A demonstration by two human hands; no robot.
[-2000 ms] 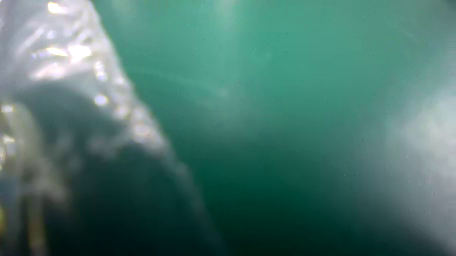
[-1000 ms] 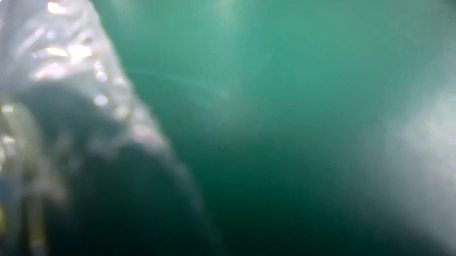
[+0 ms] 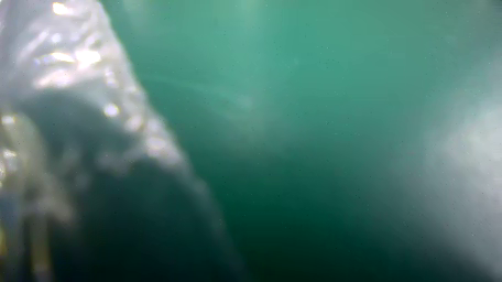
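Note:
A clear, shiny plastic sheet (image 3: 126,115), perhaps bubble wrap, fills the left side of the head view, very close and blurred. Its edge slants from the top left down to the bottom middle. It lies over a green surface (image 3: 330,71), which looks like the bench mat. Neither my left hand nor my right hand is in view.
A blurred whitish shape (image 3: 479,148) stands at the right edge; I cannot tell what it is. A yellowish strip (image 3: 39,248) shows at the bottom left. The bottom of the view is dark.

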